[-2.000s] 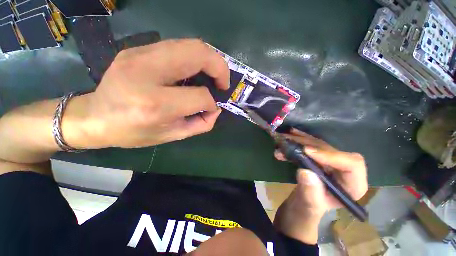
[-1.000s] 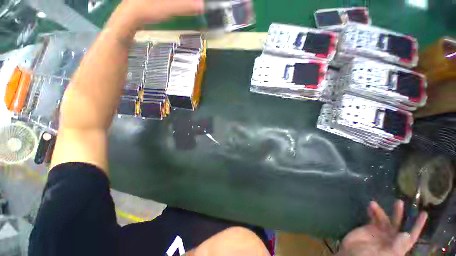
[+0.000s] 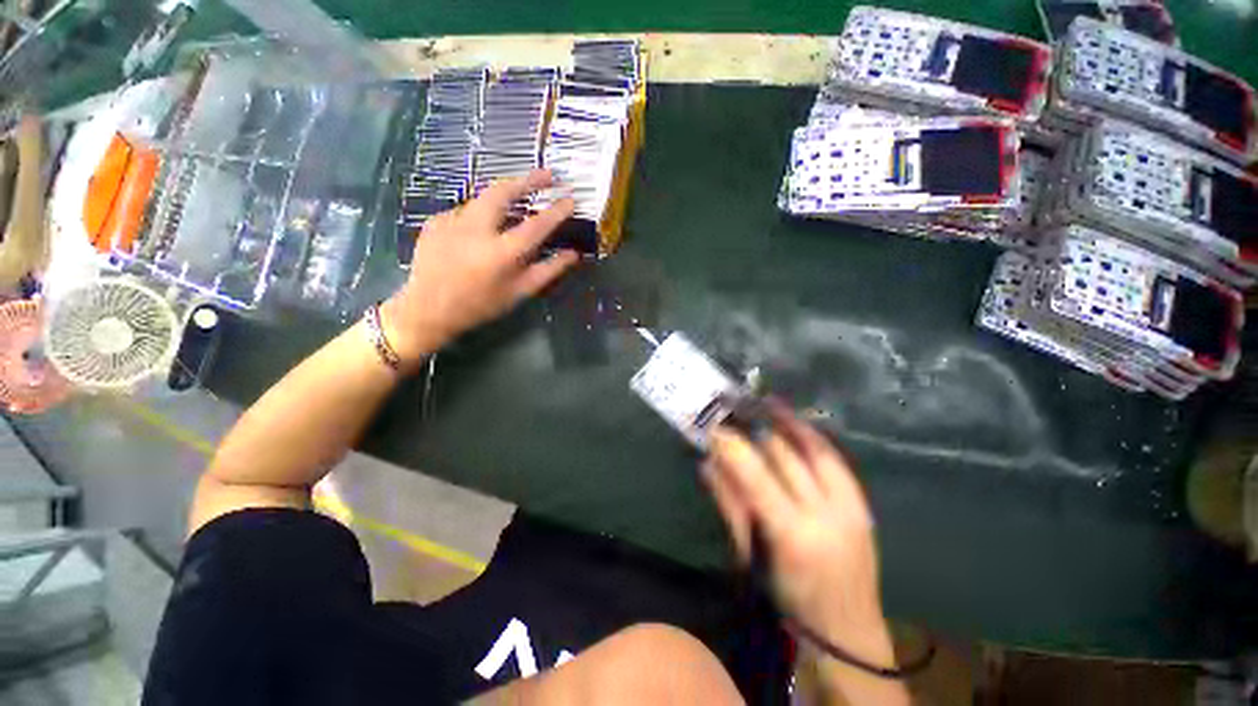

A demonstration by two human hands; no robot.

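A white circuit board (image 3: 682, 386) lies at a slant over the mat's middle. My right hand (image 3: 800, 503) has its fingers on the board's near right end and covers that end. No soldering iron can be made out. Rows of screen modules (image 3: 513, 127) with striped edges and an orange-yellow side stand at the upper left of centre. My left hand (image 3: 483, 262) reaches to their near end, fingers spread over the front modules; no lifted module shows in it.
Stacked boards with red ends (image 3: 897, 166) fill the upper right. Clear trays (image 3: 248, 179), an orange block (image 3: 122, 193) and a round fan (image 3: 113, 334) are at the left. A dark patch (image 3: 586, 324) and whitish smears mark the green mat (image 3: 580, 448). A dull round object (image 3: 1228, 483) is at the right edge.
My left hand has come down from the top of the picture to the screen rows. My right hand has moved left from the lower right onto a board now on the mat. The view has shifted.
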